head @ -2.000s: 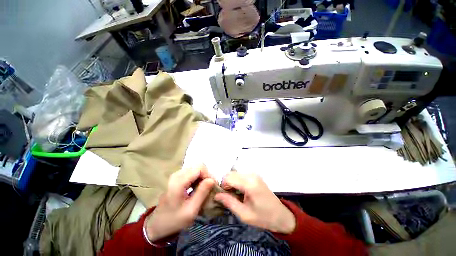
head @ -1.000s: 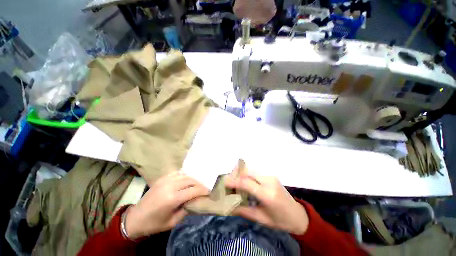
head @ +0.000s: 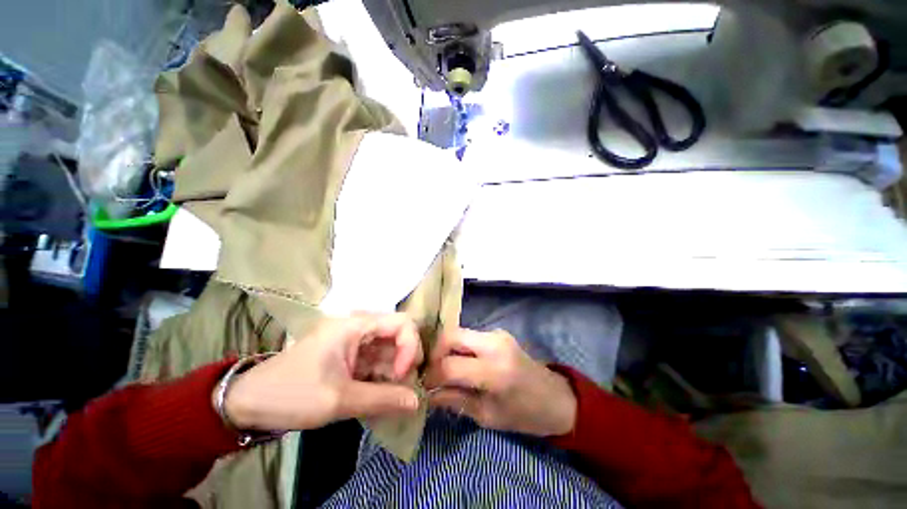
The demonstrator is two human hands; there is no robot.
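Note:
A khaki garment (head: 288, 179) lies heaped on the white table left of the machine, with white cloth (head: 388, 214) at its right side. A narrow folded khaki end (head: 398, 434) hangs over the table's front edge above the striped lap. My left hand (head: 343, 373) is at its left side, thumb and fingers curved apart, the fingertips near the cloth; whether they grip it is unclear. My right hand (head: 497, 383) pinches the khaki end from the right. A fine loose thread shows by the right fingertips.
Black-handled shears (head: 636, 109) lie under the machine arm. The needle area (head: 457, 89) is lit at the top. A green-rimmed basket (head: 134, 219) with a clear plastic bag stands left. Olive-khaki cloth (head: 189, 343) is heaped lower left, more khaki cloth (head: 806, 452) lower right.
The view has tipped down and closer. The khaki end, earlier a folded corner held between both hands, now hangs down lengthwise. My left hand's fingers have spread, and the right hand has stayed on the cloth.

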